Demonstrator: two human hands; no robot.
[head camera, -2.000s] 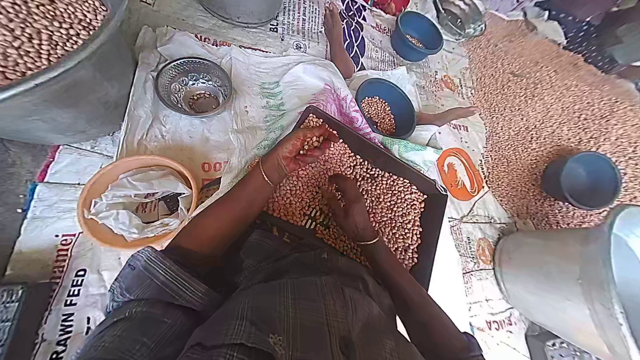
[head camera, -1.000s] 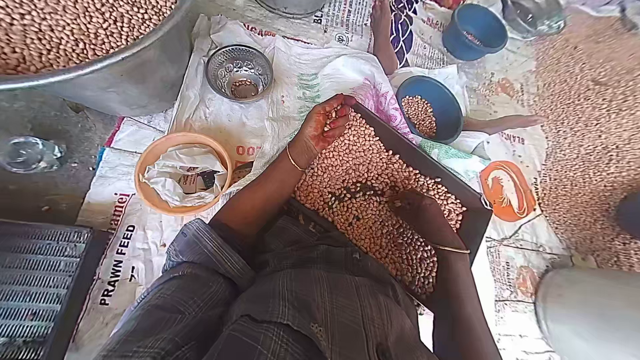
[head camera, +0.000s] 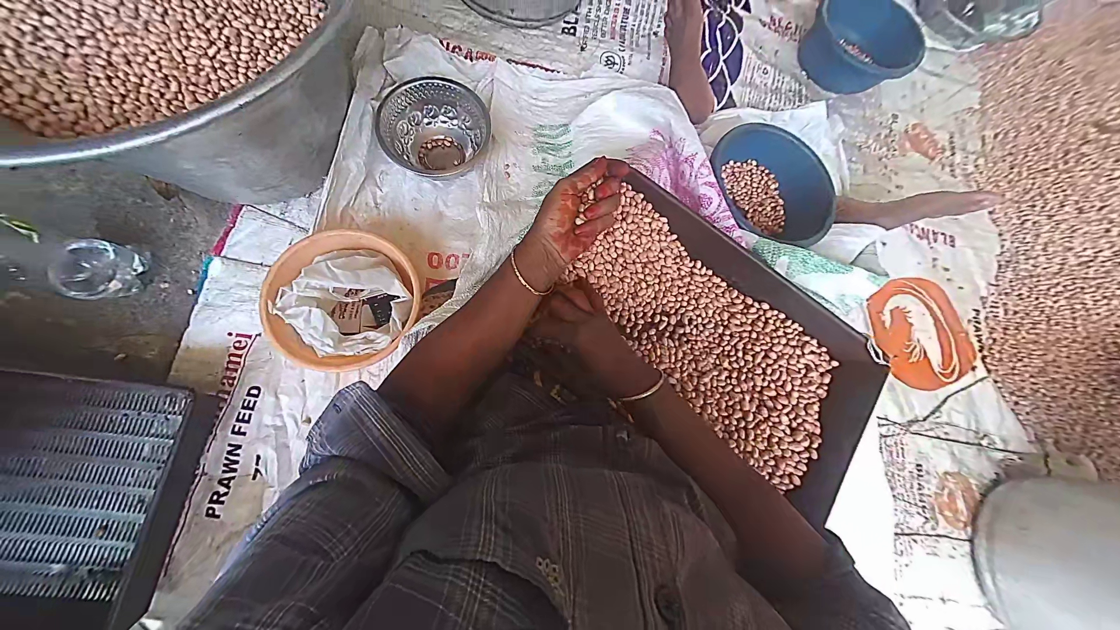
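A dark rectangular tray (head camera: 844, 437) lies tilted across my lap, spread with many pinkish-tan nuts or beans (head camera: 717, 332). My left hand (head camera: 573, 214) is at the tray's upper left corner, palm up with curled fingers, and some of the nuts lie in it. Just below that wrist, my right hand (head camera: 582, 328) is bent inward at the tray's left edge; its fingers are partly hidden and what they hold cannot be seen. Each wrist wears a thin bangle. A patterned metal bowl (head camera: 433, 127) with a few nuts stands beyond my left hand.
A large metal tub (head camera: 289, 114) full of nuts is at upper left. An orange basin (head camera: 394, 350) holds a white bag. Blue bowls (head camera: 809, 188) with nuts stand near another person's foot (head camera: 919, 208). A slatted tray (head camera: 74, 490) lies lower left; nuts cover the floor (head camera: 1050, 227) at right.
My right hand has moved from the middle of the nuts to the tray's left edge, close under my left wrist. My left hand stays near the upper corner. The view has shifted left.
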